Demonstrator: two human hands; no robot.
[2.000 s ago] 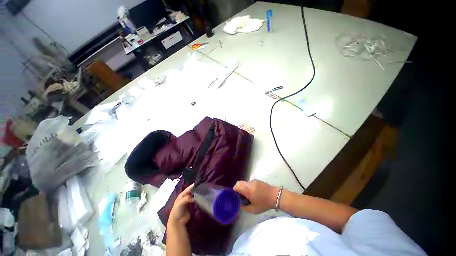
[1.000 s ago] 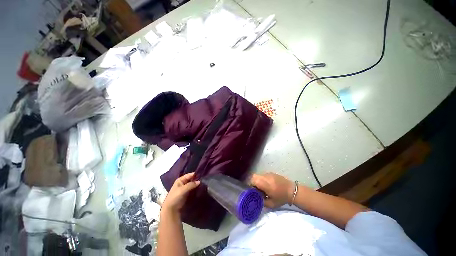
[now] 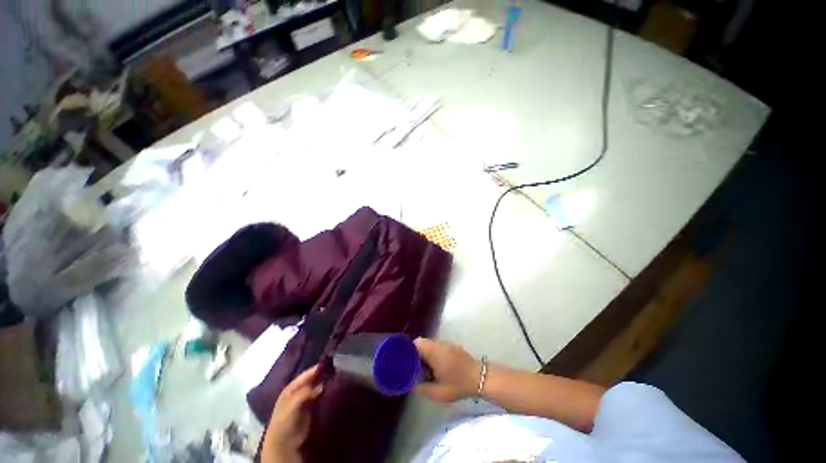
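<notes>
The maroon quilted puffer jacket (image 3: 312,271) lies folded on the table, its black fuzzy hood lining (image 3: 237,271) at the far left end and its black placket running down the body. My right hand (image 3: 450,370) holds the hair dryer (image 3: 367,357) by its handle. Its purple rear ring faces me and its grey barrel points left at the jacket's front edge. My left hand (image 3: 292,411) pinches the jacket's edge just left of the barrel's mouth; the fingertips are partly hidden in the dark fabric.
The black cord (image 3: 494,244) curves over the pale table (image 3: 634,199). A dotted orange sticker sheet (image 3: 438,236) lies beside the jacket. Crumpled clear bags and a grey carrier bag (image 3: 54,244) are at left. A pale blue cloth (image 3: 148,389) is left of the jacket. Dark snips (image 3: 501,167) lie near the seam.
The camera view has shifted back and forth. My left hand keeps its hold at the jacket's edge, a little lower along it. The dryer has turned and its barrel now points more level to the left.
</notes>
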